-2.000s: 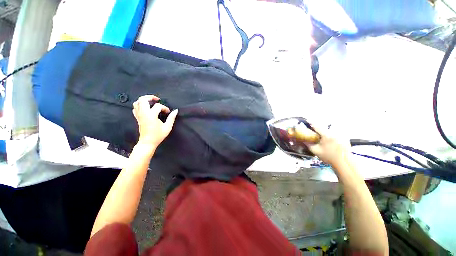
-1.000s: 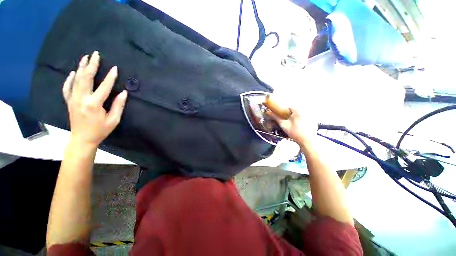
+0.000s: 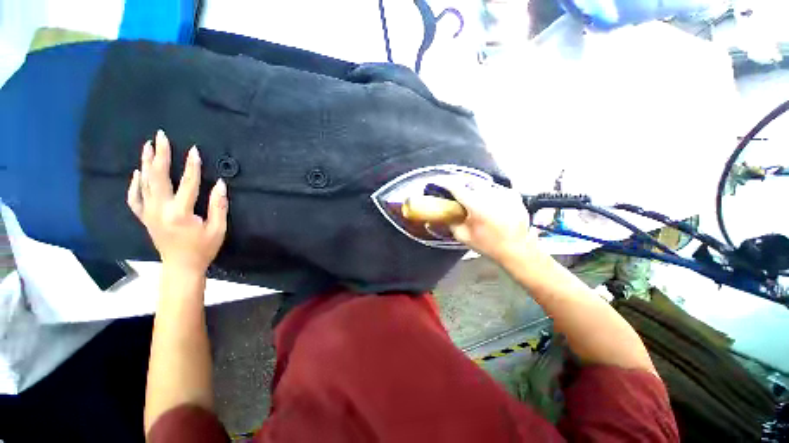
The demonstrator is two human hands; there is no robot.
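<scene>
A dark grey suit jacket (image 3: 285,112) lies front up over the blue padded arm (image 3: 43,147), with two dark buttons showing near its front edge. My left hand (image 3: 180,208) lies flat on the jacket front, fingers spread, left of the buttons, holding nothing. My right hand (image 3: 489,216) grips the tan wooden handle of the steam iron (image 3: 398,201). The iron's pointed tip faces left, and it sits over the lapel area at the jacket's right part. Its underside is hidden.
A black hanger (image 3: 426,30) lies on the white table (image 3: 606,104) behind the jacket. Black and blue hoses (image 3: 640,232) run right from the iron. Dark folded cloth (image 3: 692,363) is at the lower right. Yellow-black tape (image 3: 510,349) marks the floor.
The iron in my right hand has moved left from beyond the jacket's right end onto the lapel area. My left hand has moved left and flattened out. Two jacket buttons now show.
</scene>
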